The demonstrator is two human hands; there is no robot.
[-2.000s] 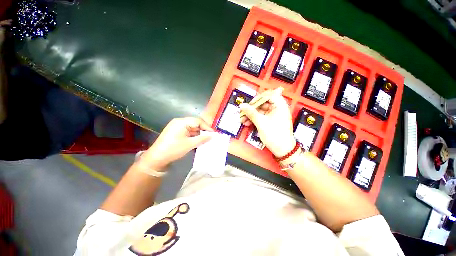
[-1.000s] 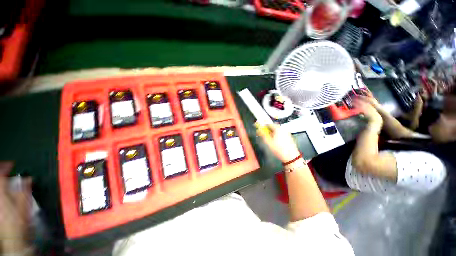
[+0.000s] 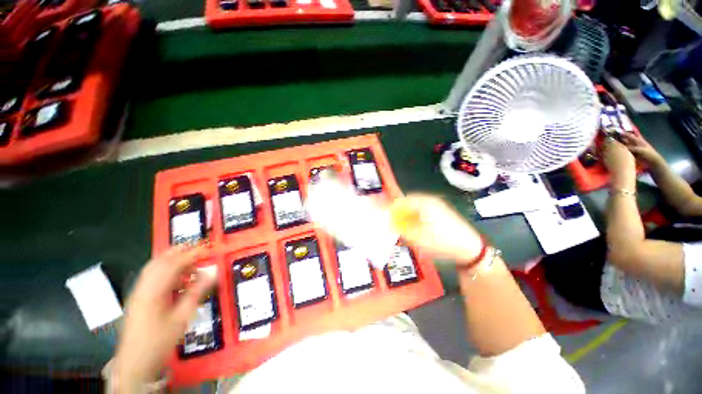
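The red tray (image 3: pixel 296 240) holds two rows of black units with white labels, such as this unit (image 3: pixel 254 291). My left hand (image 3: pixel 165 304) is over the lower-left pocket, fingers apart, partly hiding its unit; a small pale piece shows by the fingertips. My right hand (image 3: pixel 439 227) is above the tray's right side, closed on a blurred white thing (image 3: pixel 350 219), possibly the long white strip. Something yellow (image 3: pixel 406 217) also shows at its fingers, perhaps the tweezers. The white thing hides parts of units under it. A white label sheet (image 3: pixel 94 296) lies on the bench at left.
A white desk fan (image 3: pixel 529 114) and its round base (image 3: pixel 468 167) stand at right, near white papers (image 3: pixel 562 229) with a dark phone. Stacked red trays (image 3: pixel 100 96) are at upper left. More trays lie beyond the pale strip (image 3: pixel 285 128). Another person's arm (image 3: pixel 622 196) is at right.
The view has turned back towards the left. The white strip beside the tray is gone from there, and my right hand now holds a white thing over the tray. My left hand has come over the tray.
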